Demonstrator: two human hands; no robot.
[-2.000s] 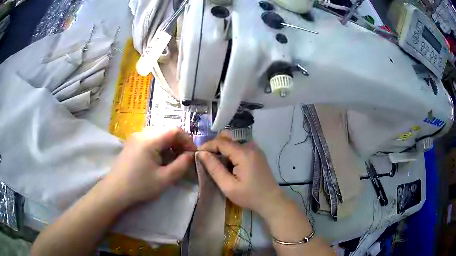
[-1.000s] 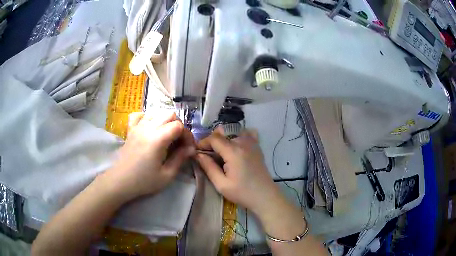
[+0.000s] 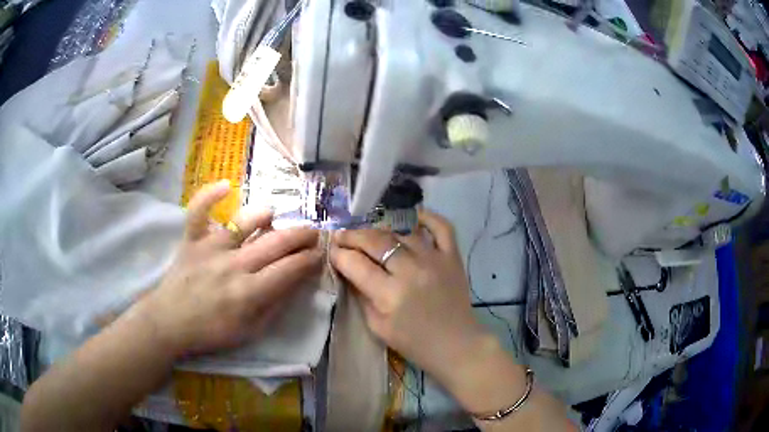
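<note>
A pale grey garment panel (image 3: 93, 253) lies left of the needle and under my left hand. A long beige strip (image 3: 356, 363) with a dark edge runs from the needle area toward my lap. My left hand (image 3: 244, 274) lies flat on the panel, fingertips near the presser foot (image 3: 327, 202). My right hand (image 3: 405, 283), with a ring and bracelet, has its fingertips on the strip's upper end just in front of the foot. The fingers of both hands hide most of the join. The cloth edge at the foot is too blurred to tell more.
The white sewing machine (image 3: 540, 118) arches over the upper middle and right. Stacked beige strips (image 3: 561, 278) with dark edges lie right of the needle. Dark snips (image 3: 637, 301) lie beyond them. A white tag (image 3: 250, 84) hangs left of the head. A control panel (image 3: 712, 59) is upper right.
My hands have gone from pinching the cloth edges together to lying flatter beside the foot. My left fingers have spread, and the cloth's upper end is now closer to the foot.
</note>
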